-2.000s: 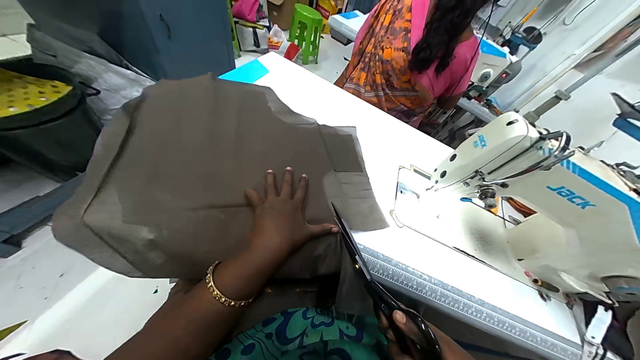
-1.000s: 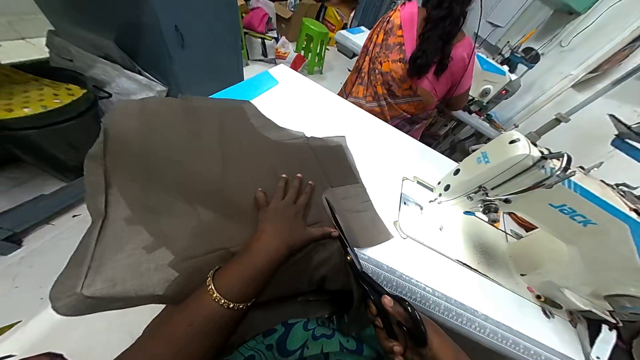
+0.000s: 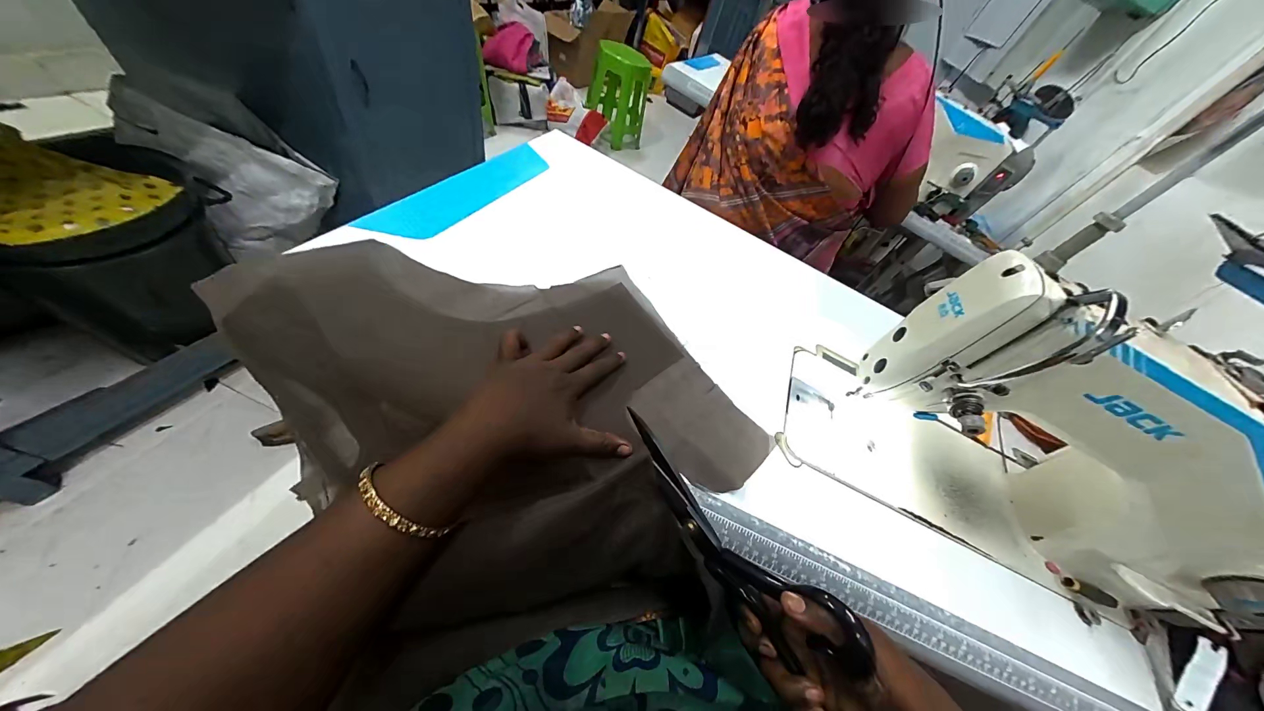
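A piece of dark grey-brown fabric (image 3: 395,326) lies over the white table, part of it hanging down toward my lap. Flat on top of it rests my left hand (image 3: 553,400), fingers spread, holding nothing. My right hand (image 3: 805,647) grips the black handles of fabric scissors (image 3: 701,538), low in the view. The scissors' blades point up and left, their tip against the fabric just right of my left thumb. How far apart the blades are is hard to tell. A clear ruler (image 3: 889,602) runs along the table's near edge, to the right of the scissors.
A Jack sewing machine (image 3: 1086,395) stands at the right on the white table (image 3: 691,257). Beyond the table a person (image 3: 829,128) sits facing away near another machine. A black tub (image 3: 109,267) with yellow cloth, a grey cabinet (image 3: 395,89) and a green stool (image 3: 620,94) stand behind.
The fabric has shifted, and its left part, spread broadly over the table before, now reaches less far left and hangs in folds. My left hand stays on it, and my right hand still holds the scissors.
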